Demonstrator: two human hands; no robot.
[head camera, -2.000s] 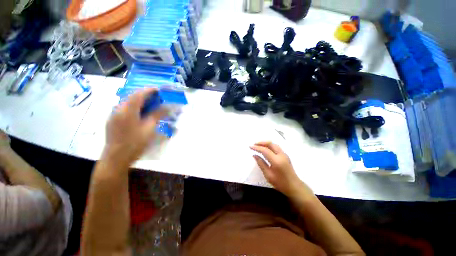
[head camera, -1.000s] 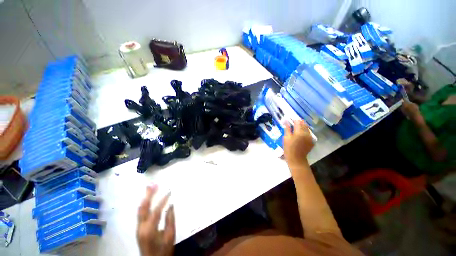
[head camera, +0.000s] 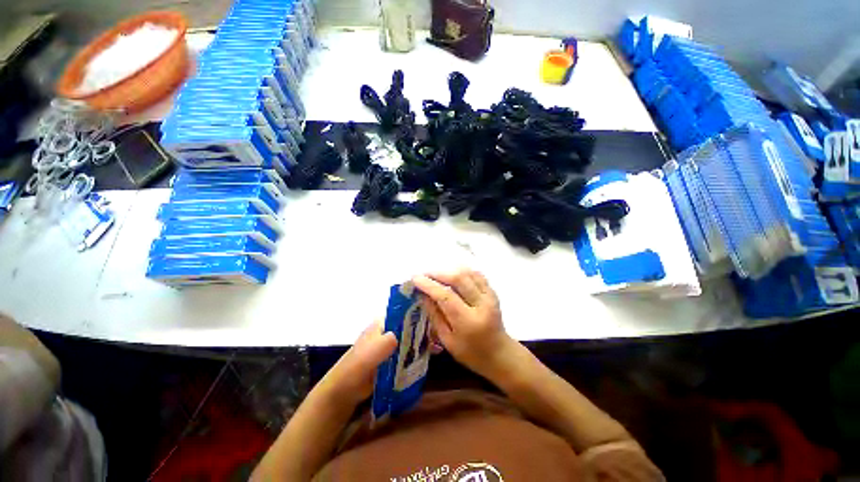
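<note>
A blue and white retail box with a dark cable picture is upright and slightly tilted at the table's front edge, over my lap. My left hand holds its left side near mid-height. My right hand is at its top and right side, fingers on the top end. The box's inside is hidden. A heap of coiled black cables lies mid-table. Flat blue-and-white cartons lie right of the heap, with one black cable's end over them.
Blue boxes stand in stepped stacks at left. Ribbed clear pieces and more blue cartons are at right. White cables, an orange basket and a dark flat rectangle are at far left. Another person's sleeve shows at lower left.
My right hand has come back from the flat cartons at right, and a box is now between both hands. My left hand has moved onto it. The view has turned back left.
</note>
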